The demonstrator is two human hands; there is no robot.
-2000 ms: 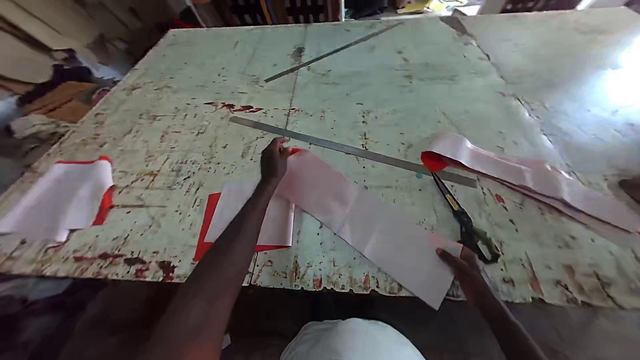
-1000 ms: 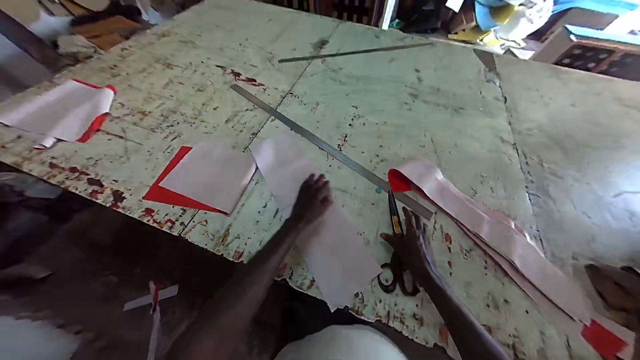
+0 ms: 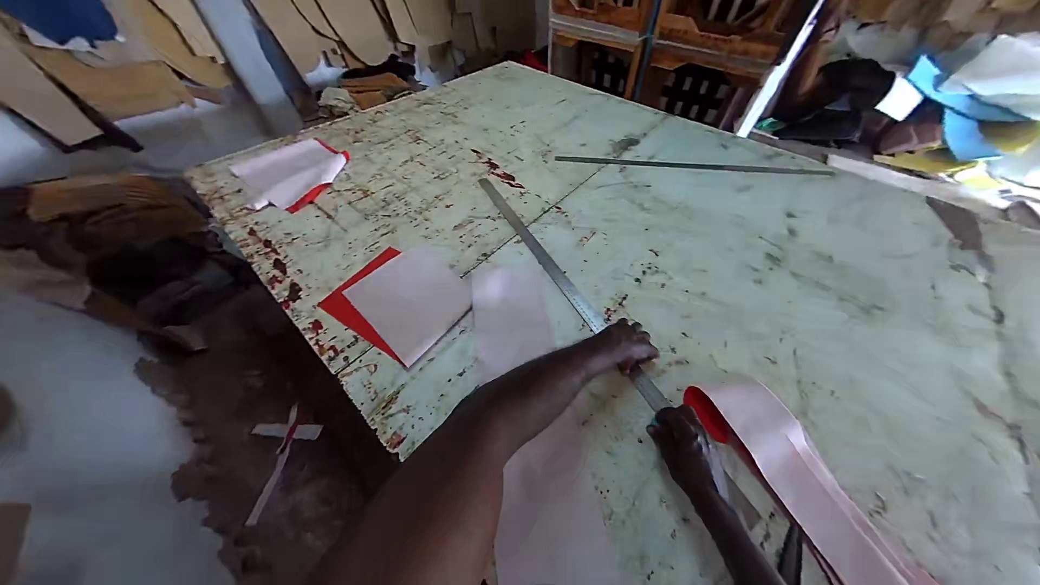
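Note:
My left hand (image 3: 630, 345) grips a long metal ruler (image 3: 546, 258) around its middle. Farther down the same ruler, my right hand (image 3: 681, 435) is closed on it, close to the red inner end of a folded pale pink strip (image 3: 780, 431). A flat pale pink strip (image 3: 512, 313) lies under my left forearm, which hides part of it. Scissors (image 3: 790, 556) show only partly at the lower edge, beside the folded strip. To the left of the flat strip rests a pale pink piece (image 3: 410, 301) with a red piece (image 3: 361, 313) sticking out beneath it.
A second metal ruler (image 3: 691, 166) lies toward the far side of the worn table (image 3: 731, 268). Another pink and red piece (image 3: 292, 175) is near the table's left edge. Scraps (image 3: 284, 443) lie on the floor. Wooden shelving (image 3: 605, 49) stands behind.
My left hand has left the flat strip and taken hold of the ruler. My right hand has moved from beside the scissors onto the ruler too. The view has turned.

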